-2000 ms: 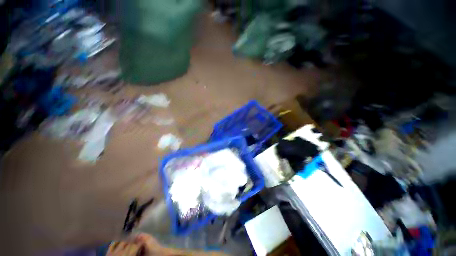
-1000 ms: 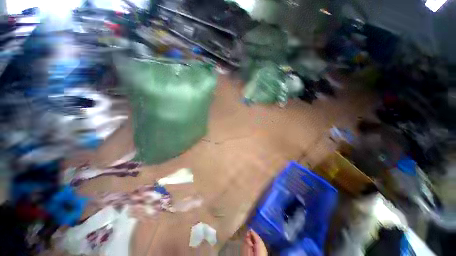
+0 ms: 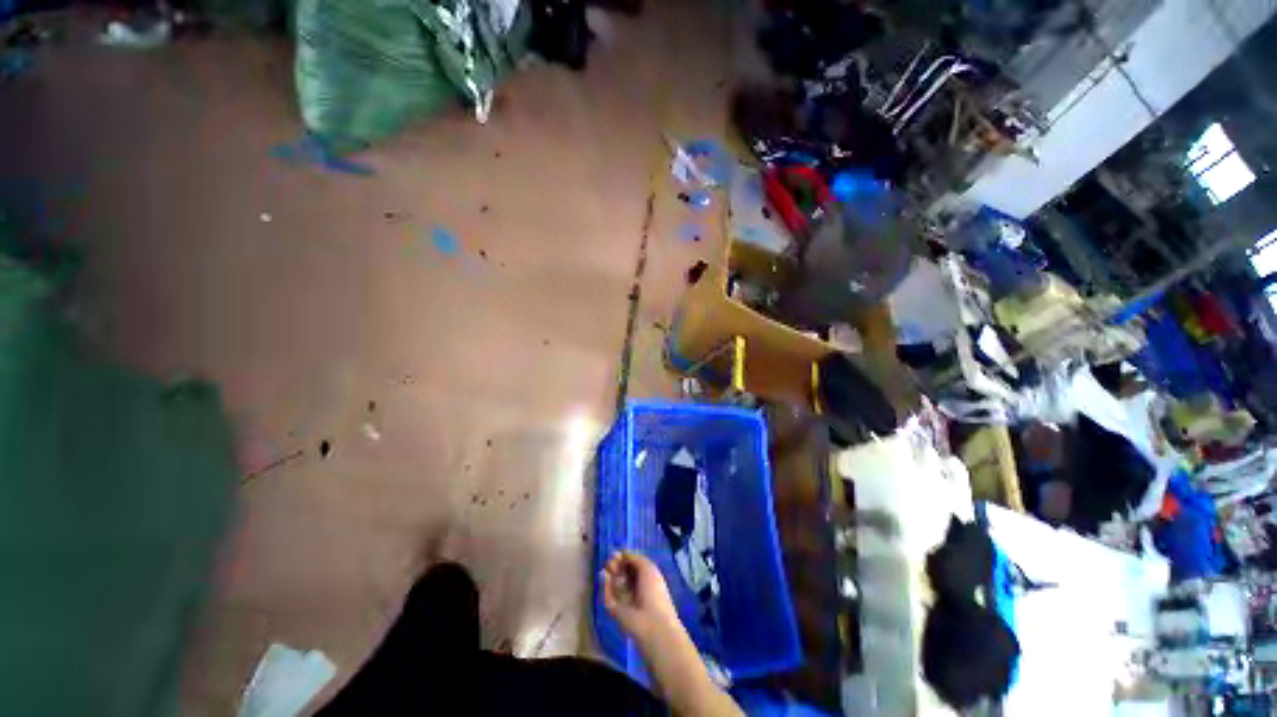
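My right hand shows at the lower middle, with the bare forearm coming from the bottom edge. It is over the near left rim of a blue plastic crate. The fingers are loosely curled; a dark spot shows between them, and I cannot tell whether it is a held thing or shadow. Several black and white pieces lie in the crate. Whether the hand touches the rim is unclear. My left hand is not in view.
My dark-clothed leg and foot are on the brown floor. Green sacks stand at left and top. A yellow-brown box is beyond the crate. A white table with black pieces is at right. White scrap lies bottom left.
The view has swung to the right and tilted; the large green sack is now at the left edge. The blue crate shows more fully, and my right hand has come further into view.
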